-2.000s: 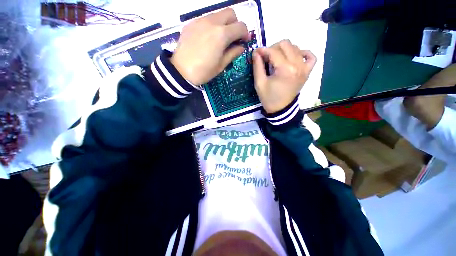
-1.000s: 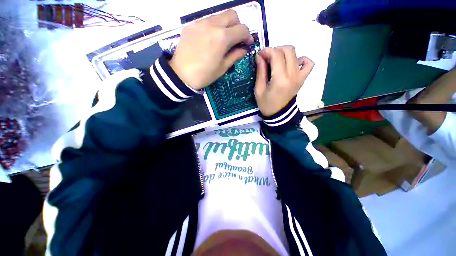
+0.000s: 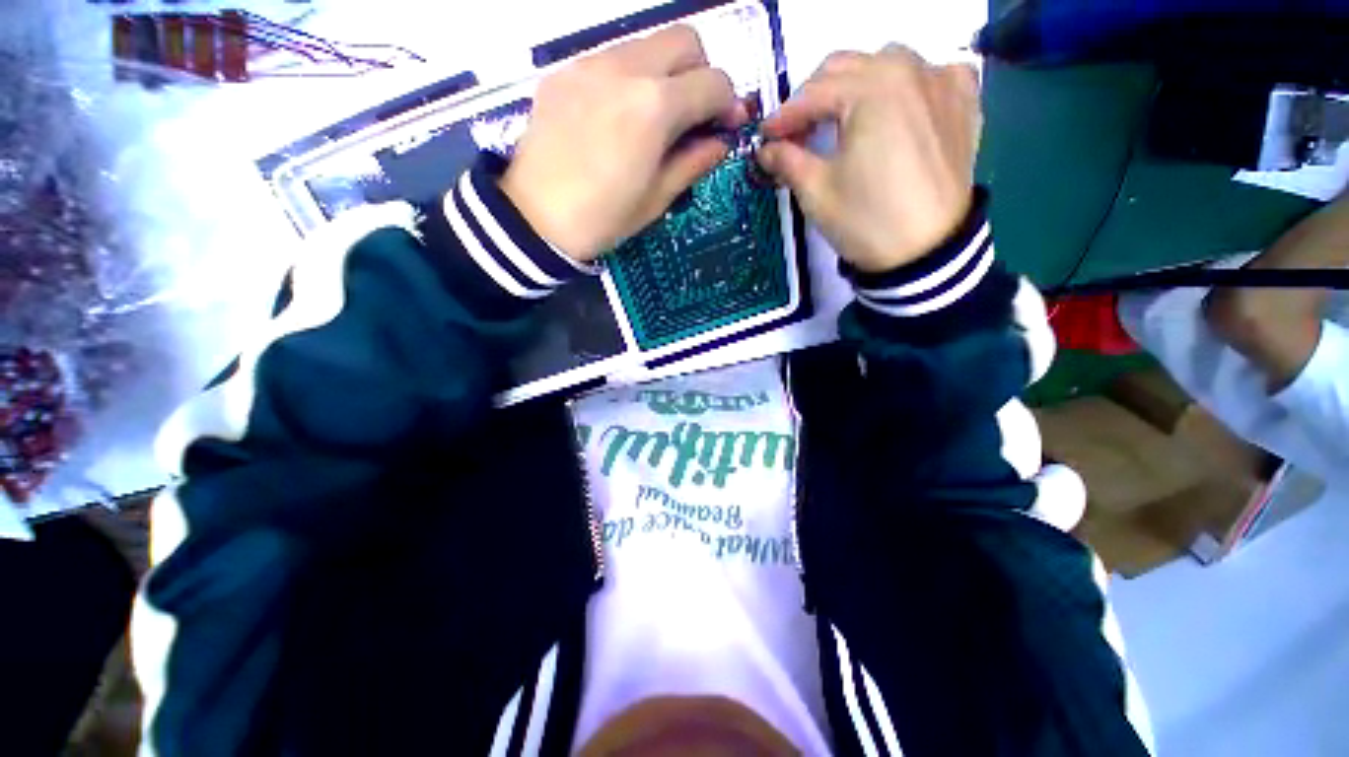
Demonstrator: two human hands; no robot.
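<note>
The white housing frame (image 3: 642, 360) lies tilted in front of me. The green circuit board (image 3: 707, 281) sits in its right window, and a dark panel (image 3: 570, 337) shows in the left window. My left hand (image 3: 607, 141) reaches over the frame, its fingertips pinched at a small dark-red module (image 3: 752, 110) by the board's top edge. My right hand (image 3: 883, 153) has thumb and forefinger close together just right of the module. Whether it grips a wire or the module's end is too small to tell.
Red-brown module strips with wires (image 3: 185, 46) lie upper left, shiny bagged modules (image 3: 45, 399) far left. A dark-blue tool (image 3: 1102, 30) is upper right. A black cord crosses the right side, by another person's arm (image 3: 1275, 314). Cardboard boxes (image 3: 1161, 473) stand below.
My right hand has swung up and to the right, its fingertips still near the board's top edge, baring the board's right side. My left hand has hardly moved.
</note>
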